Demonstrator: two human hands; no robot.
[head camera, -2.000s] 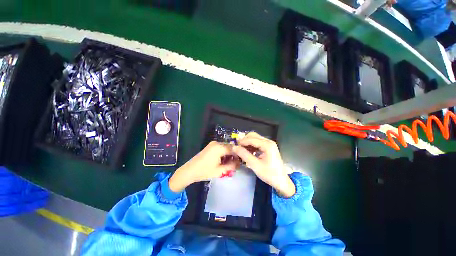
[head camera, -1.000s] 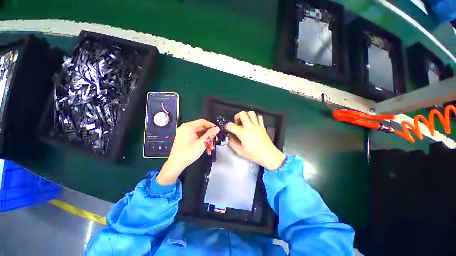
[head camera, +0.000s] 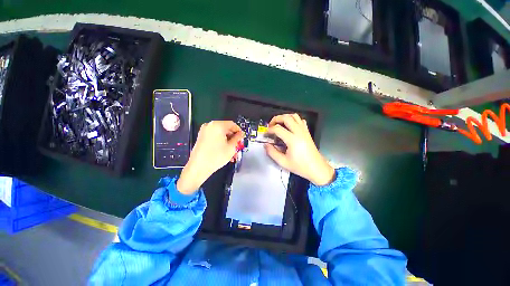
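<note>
An open tablet unit (head camera: 257, 190) with a large silver-white area lies in a black foam tray (head camera: 305, 232) in front of me. Its mainboard (head camera: 260, 129), with a yellow spot, is at the far end. My left hand (head camera: 215, 146) is at the board's left side, thumb and fingertips together at the tablet's edge, with something small and red at the fingers. My right hand (head camera: 295, 146) is over the board's right side, fingers bent down onto it. Whether either hand pinches a small part cannot be made out.
A phone (head camera: 171, 129) lies left of the tray. Further left is a black parts tray (head camera: 92, 100) heaped with shiny strips. An orange air gun (head camera: 411, 111) with coiled hose is at the right. Trayed tablets (head camera: 349, 21) stand beyond the white edge. A blue crate (head camera: 39, 209) is lower left.
My hands were close together over the board; they are now apart, the right one further right, and the yellow spot shows between them. The whole view has shifted slightly.
</note>
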